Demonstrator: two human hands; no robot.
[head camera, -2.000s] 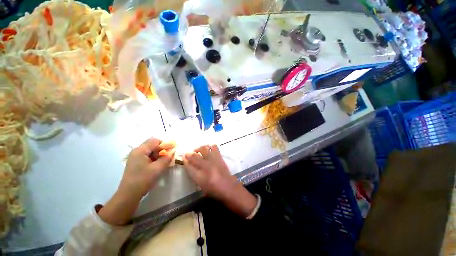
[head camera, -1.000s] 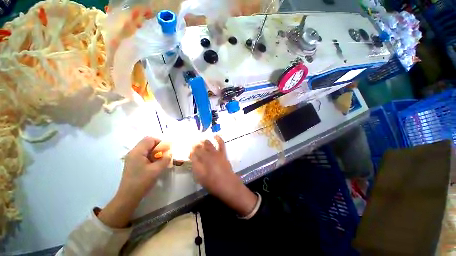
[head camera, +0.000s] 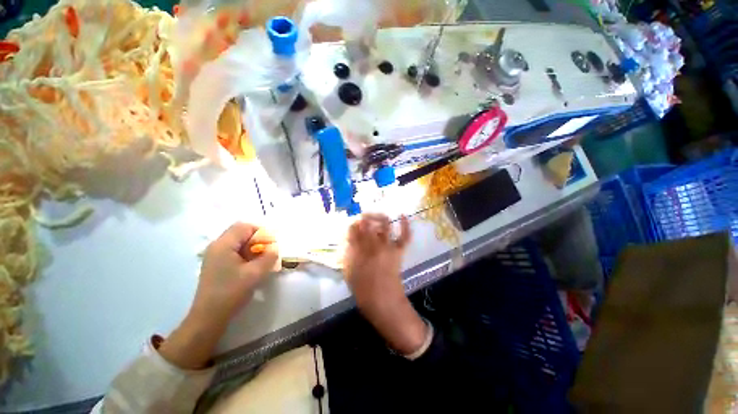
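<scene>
My left hand (head camera: 232, 267) is closed on a small orange and cream fabric piece (head camera: 260, 242) on the white table, left of the needle area. A pale strip (head camera: 314, 257) runs from it toward my right hand (head camera: 377, 257). My right hand is blurred, with its fingers raised and bent near the strip's right end; whether it holds the strip cannot be told. The sewing machine (head camera: 405, 105) stands beyond the hands, with a blue guard (head camera: 335, 168) at the needle end. Glare hides the needle and presser foot.
A heap of cream and orange strips (head camera: 97, 89) lies at the left. Yellow-orange loops (head camera: 443, 190) lie beside a black flat rectangle (head camera: 484, 199). A pink-rimmed dial (head camera: 483, 130) is on the machine. Blue crates (head camera: 696, 202) and a brown box (head camera: 655, 323) are at the right.
My right hand has moved right, away from my left hand, and a pale strip now shows between them. My left hand has barely moved and keeps the fabric piece.
</scene>
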